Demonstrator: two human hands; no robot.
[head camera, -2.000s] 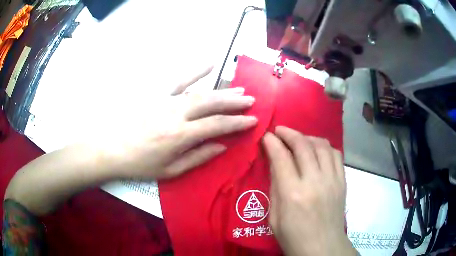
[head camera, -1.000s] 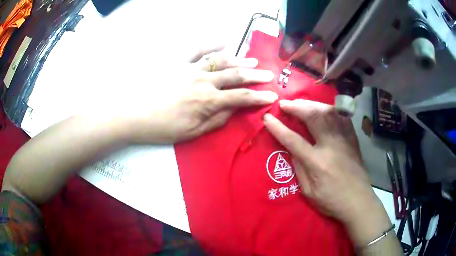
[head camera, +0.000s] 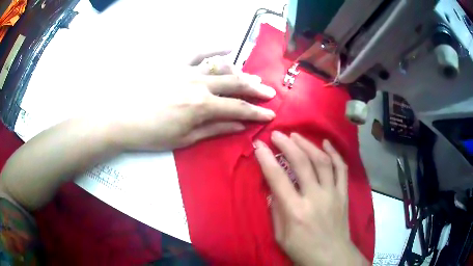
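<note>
The red logo panel (head camera: 212, 192) lies under the presser foot (head camera: 291, 76) and runs down over the table's front edge. A fold or seam line runs from near the foot down its middle. My left hand (head camera: 207, 106) lies flat on the cloth left of the seam, fingers apart. My right hand (head camera: 306, 192) rests on the cloth right of the seam, fingers spread and bent, fingertips at the fold. It covers most of the white logo. The needle tip is too small to make out.
The sewing machine head (head camera: 404, 52) fills the upper right. A dark box (head camera: 402, 118), tweezers (head camera: 407, 192) and dark-handled scissors (head camera: 422, 234) lie at the right. The white table (head camera: 129, 182) has ruler marks along its front edge. Orange cloth (head camera: 11, 13) is at the far upper left.
The cloth first moved further under the foot. My right hand has since drawn back from the foot, letting go of the pinched fold and covering the logo. My left hand has shifted slightly left and down.
</note>
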